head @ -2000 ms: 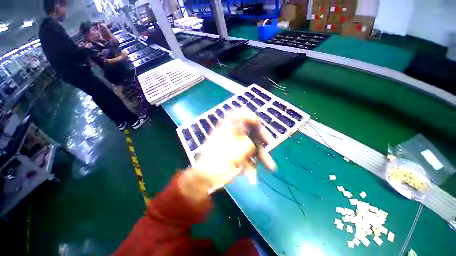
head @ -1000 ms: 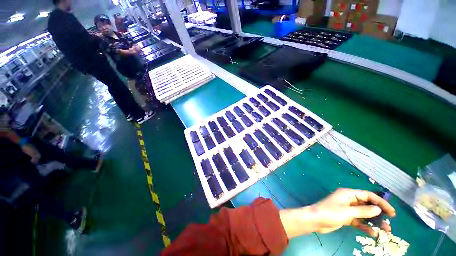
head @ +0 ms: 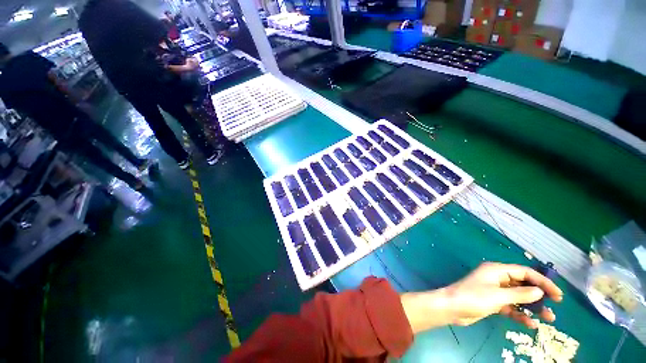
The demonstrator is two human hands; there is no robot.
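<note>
My left hand point(head: 496, 294), bare in a red sleeve, reaches from the bottom to the right. Its thumb and fingers are closed on a small black module point(head: 531, 306), mostly hidden by the fingers. The hand is just above a pile of small cream adhesive pads point(head: 551, 346) on the green bench. A white tray point(head: 306, 282) with two rows of black modules lies left of the hand, with thin black wires trailing from its near side. My right hand is not in view.
A clear bag with pale pieces point(head: 613, 291) lies at the right. Stacked white trays point(head: 258, 106) stand farther along the bench. A pale rail point(head: 506, 216) runs behind the work. People in dark clothes stand in the aisle at the upper left.
My left hand has moved from over the white tray to the pad pile at the right, staying nearly there over the last second. The people in the aisle have shifted.
</note>
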